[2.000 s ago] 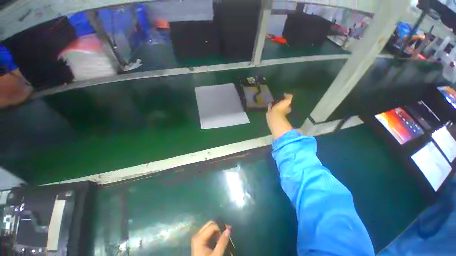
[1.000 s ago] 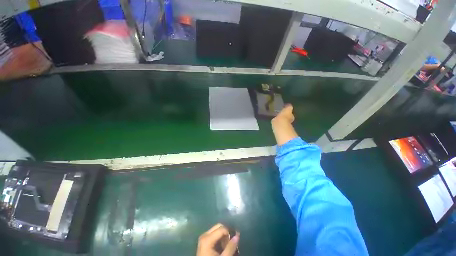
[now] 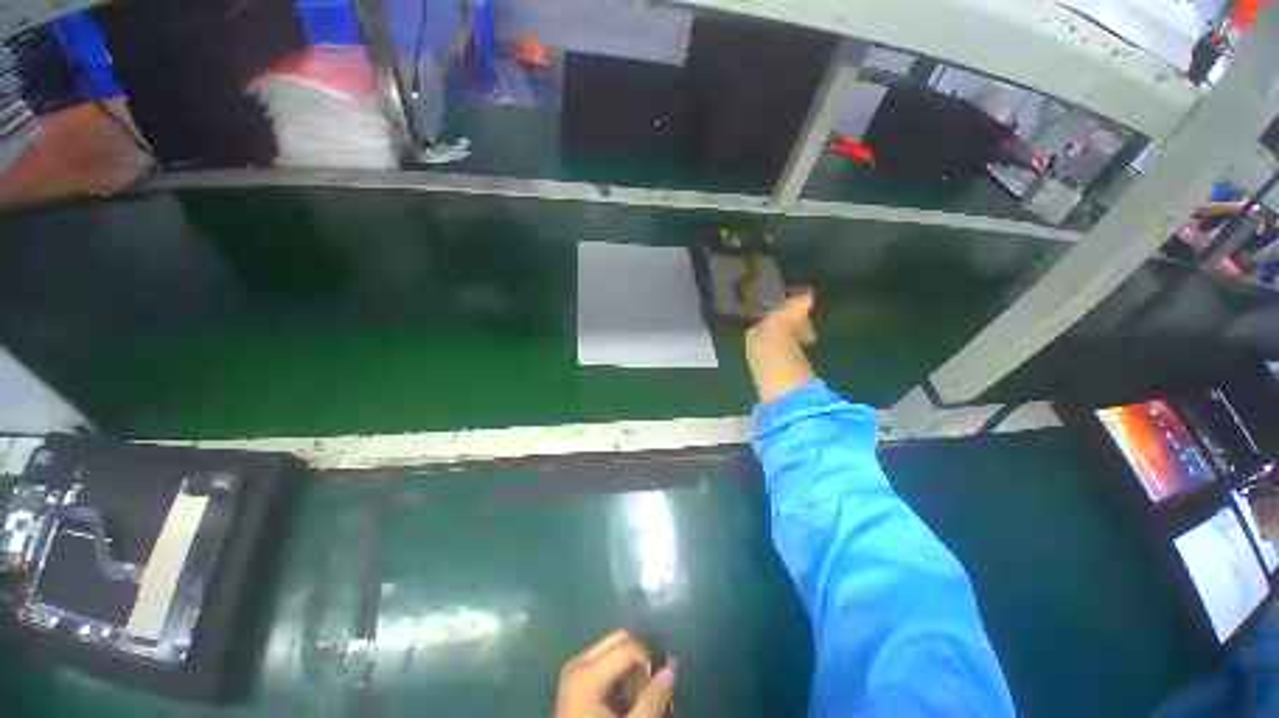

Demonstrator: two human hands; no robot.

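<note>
An open tablet (image 3: 728, 285), dark-framed with a silvery middle and a yellowish bent cable, lies on the green belt beside a plain white sheet (image 3: 638, 309). My right hand (image 3: 783, 344) reaches over the rail to the tablet's near right corner; its fingertips are partly hidden, and I cannot tell if they grip it. My left hand (image 3: 606, 679) is low in the middle, cut off by the bottom edge, fingers curled and thumb near the index finger. Something small and dark shows between them, too blurred to name.
Another open tablet (image 3: 105, 561) with a pale strip lies on a black tray (image 3: 253, 561) at left. A white metal rail (image 3: 519, 443) edges the belt; a slanted post (image 3: 1045, 302) stands at right. Lit tablets (image 3: 1156, 449) lie far right. A person's arm (image 3: 70, 157) shows top left.
The tablet and white sheet have shifted left along the belt, with my right hand following. The yellow strip seen earlier at my left hand no longer shows. The view has turned slightly.
</note>
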